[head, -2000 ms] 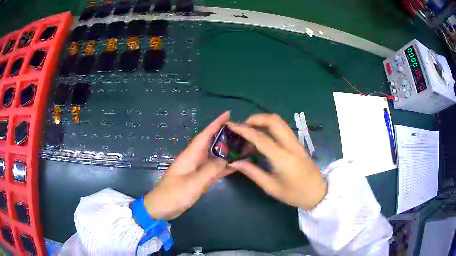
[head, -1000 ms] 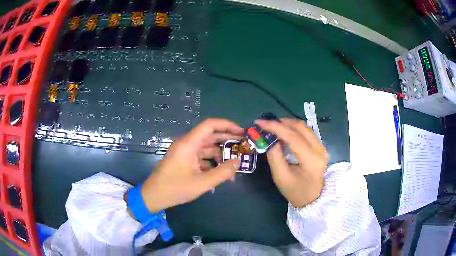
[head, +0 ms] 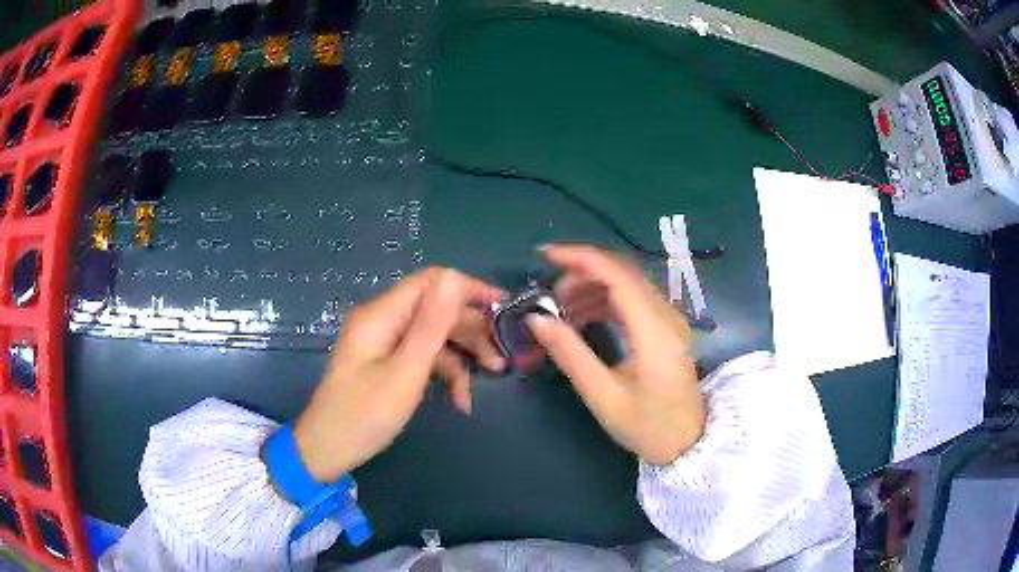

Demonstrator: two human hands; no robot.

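A small watch case point(head: 516, 326) with a metal rim is held between my two hands in the middle of the view. Its face is dark and blurred, and I cannot tell whether a screen sits on it. My left hand point(head: 391, 358) grips its left edge with the fingers. A blue wrist strap is on the left wrist. My right hand point(head: 628, 358) has its thumb on the case's right side, with the index finger raised and blurred. A dark part beneath the right hand is too unclear to name.
The clear blister tray point(head: 251, 268) with black screens and gold tails lies at left, beside the red tray point(head: 62, 324). White crossed pieces point(head: 681, 268) and a black cable point(head: 559, 188) lie beyond my right hand. Papers point(head: 827, 274), a blue pen and a power supply point(head: 950, 145) are at right.
A second ago the case lay open with its inside showing and my right hand held the lit screen apart. Now my hands are closer together around the case, and no lit screen shows.
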